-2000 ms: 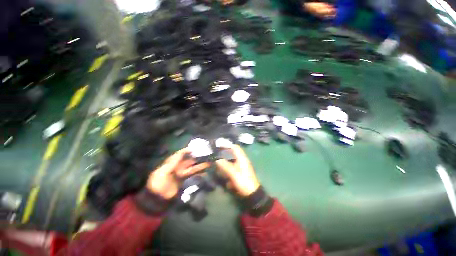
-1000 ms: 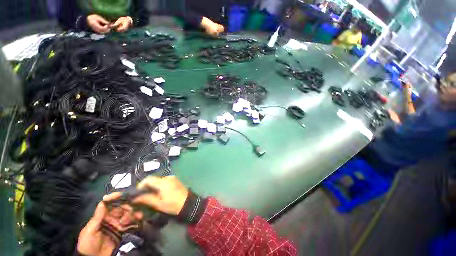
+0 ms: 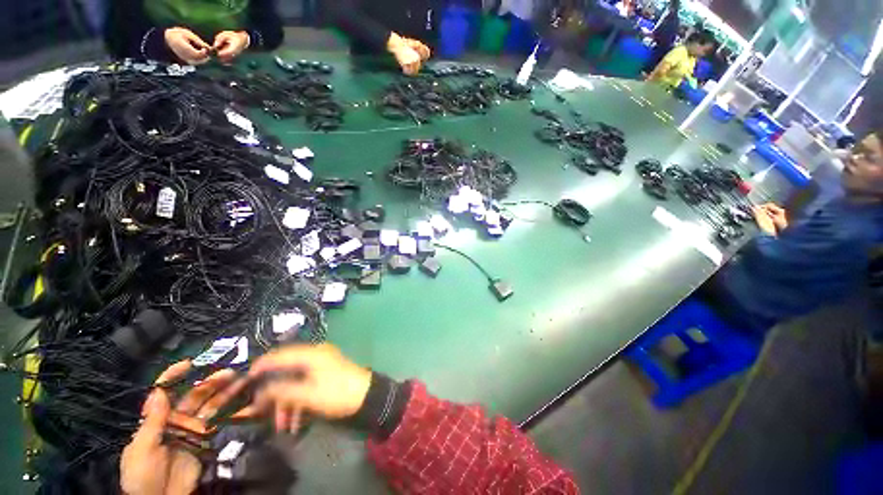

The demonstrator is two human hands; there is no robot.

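My left hand (image 3: 165, 452) is at the lower left, palm up, with dark cable strands across its palm and fingers. My right hand (image 3: 315, 382) is palm down over its fingertips; its fingers are blurred, and I cannot tell whether they grip anything. Black modules with pale faces (image 3: 230, 451) lie just below the hands, partly hidden. A white label (image 3: 223, 351) lies just above the hands. A large heap of coiled black cables (image 3: 203, 218) lies along the left side. Square black modules (image 3: 369, 278) lie in rows beside the heap, several with white faces.
A single module (image 3: 501, 288) with its cable lies mid-table. More cable piles (image 3: 450, 169) lie further back. Two people's hands are at the far edge (image 3: 198, 45) (image 3: 409, 54). A person in blue (image 3: 813, 251) sits at the right by a blue stool (image 3: 692, 353).
The view swung to the right from the earliest frame and is now steadier. Since one second ago my left fingers have spread and the dark thing between my hands has become less visible.
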